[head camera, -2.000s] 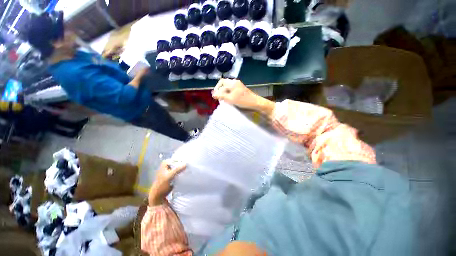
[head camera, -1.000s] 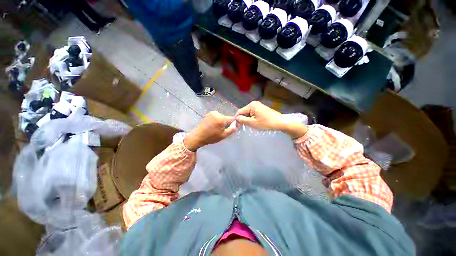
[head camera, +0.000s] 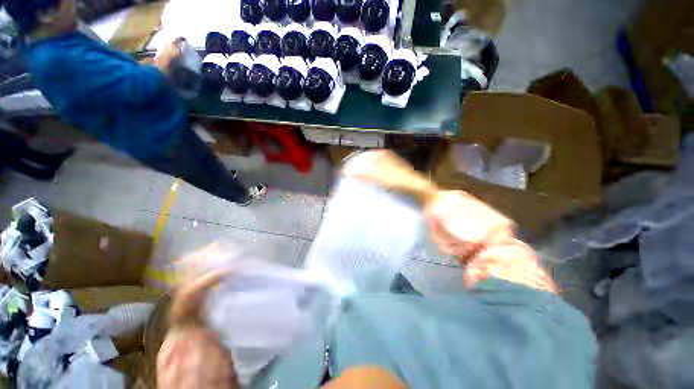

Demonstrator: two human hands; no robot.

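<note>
A whitish, finely lined bubble bag [head camera: 361, 235] hangs below my right hand [head camera: 380, 169], which is shut on its upper edge in front of my chest. My left hand [head camera: 199, 275] is at the lower left, strongly blurred, beside a cloudy plastic piece [head camera: 266, 308] that stretches toward the lined bag. The left fingers are too blurred to tell their grip. Whether the two plastic parts are one bag or two cannot be told.
Black-and-white dome devices [head camera: 321, 78] stand in rows on a green bench [head camera: 380, 115]. A person in blue [head camera: 106, 91] is at the left. An open carton [head camera: 533, 121] holds clear bags at right. Filled cartons [head camera: 99, 251] are at left; a plastic pile [head camera: 662, 266] is at far right.
My hands, together a second ago, are now far apart, the left one down and to the left. Plastic now spreads between them. The view has shifted, showing more of the bench and right side.
</note>
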